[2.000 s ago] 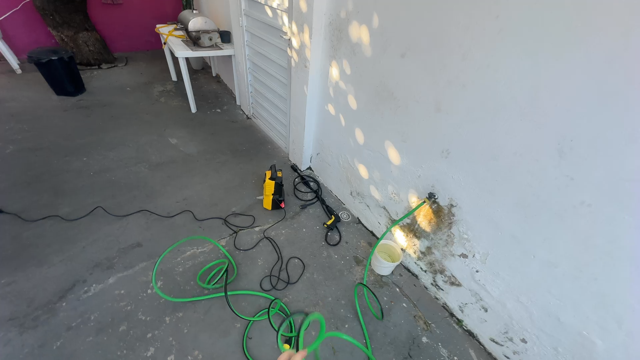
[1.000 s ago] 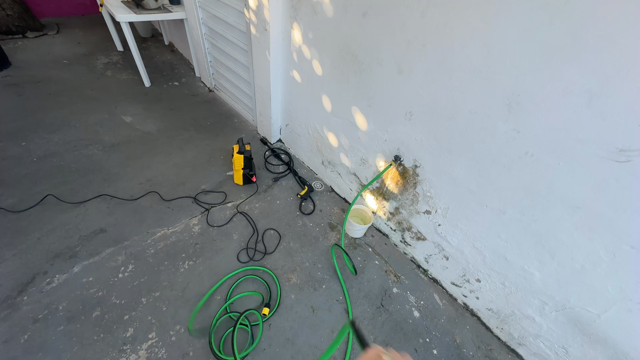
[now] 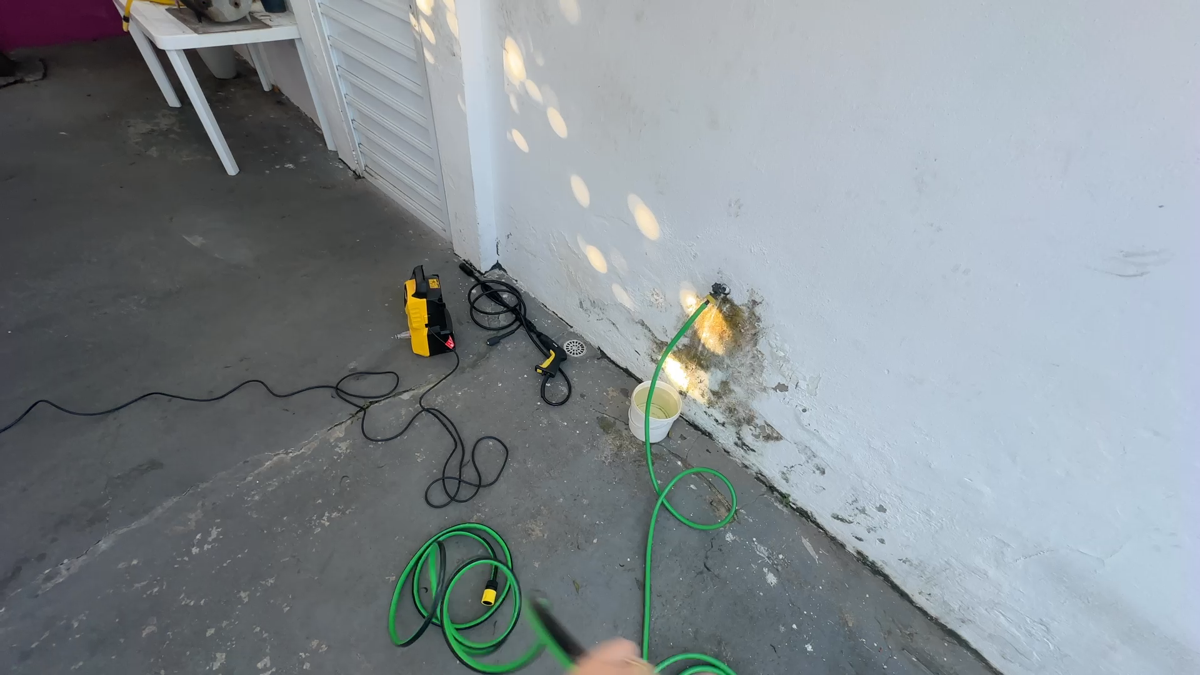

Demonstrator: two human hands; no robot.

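At the bottom edge, my right hand (image 3: 611, 658) is partly in view and blurred, closed around a green garden hose (image 3: 647, 553) at a dark stretch of it. Left of the hand lies a loose coil of the same hose (image 3: 454, 637), with a yellow hose connector (image 3: 489, 592) inside the loops. The hose also runs past a white bucket (image 3: 664, 427) up to a wall tap (image 3: 719, 291). My left hand is out of view.
A yellow and black pressure washer (image 3: 427, 314) stands beyond the coil, its black power cord (image 3: 450, 436) trailing left. Beside it lie a coiled black hose and a spray gun (image 3: 551, 361), near a floor drain (image 3: 575, 348). A white table (image 3: 178, 36) stands farther back.
The wide, spread loops of green hose now lie in a tighter coil. A new loop shows near the bucket. My hand has shifted left since one second ago. The view has tilted and turned.
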